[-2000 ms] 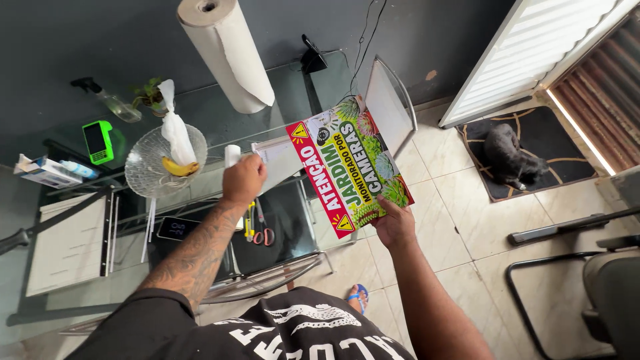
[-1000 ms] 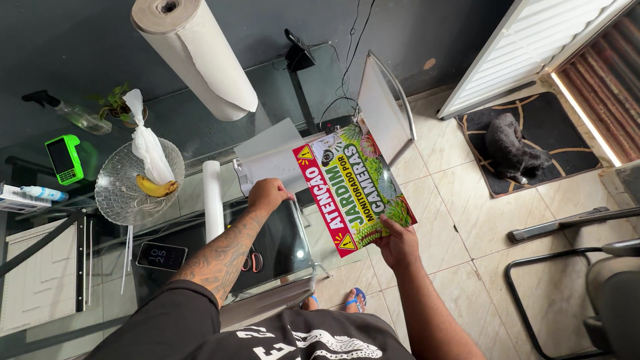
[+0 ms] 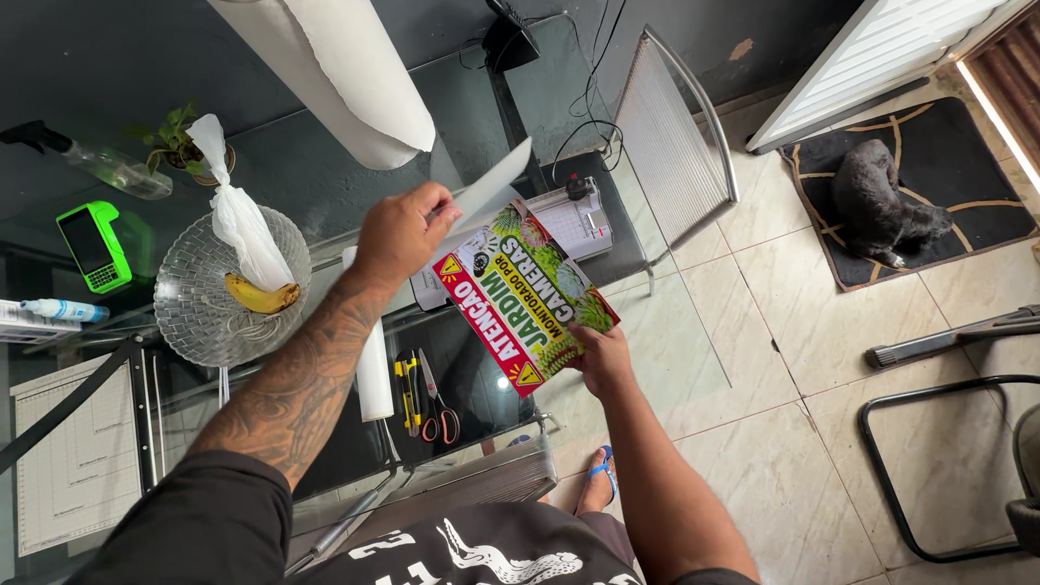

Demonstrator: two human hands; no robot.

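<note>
My left hand (image 3: 410,231) pinches the edge of a pale backing sheet (image 3: 494,180), which lifts and curls above a printed garden-camera warning sign (image 3: 528,301). The lower right corner of that sign is in my right hand (image 3: 601,353), thumb on the printed face. Behind the sign, a paper trimmer (image 3: 573,219) lies partly hidden on a chair seat. Below my left hand are a white roll (image 3: 374,374), a yellow utility knife (image 3: 408,394) and scissors (image 3: 439,406) with reddish handles, seen at the glass table.
A large paper roll (image 3: 341,77), a glass bowl (image 3: 191,284) with a banana (image 3: 262,294), a green card terminal (image 3: 93,248) and a spray bottle (image 3: 114,166) stand around the glass table. A guillotine cutter (image 3: 77,455) is at left. A dog (image 3: 881,203) lies on a mat at right.
The pale sheet in my left hand now rises above the sign's upper edge. My right hand keeps its hold on the sign. The view has shifted, showing the knife and scissors more plainly.
</note>
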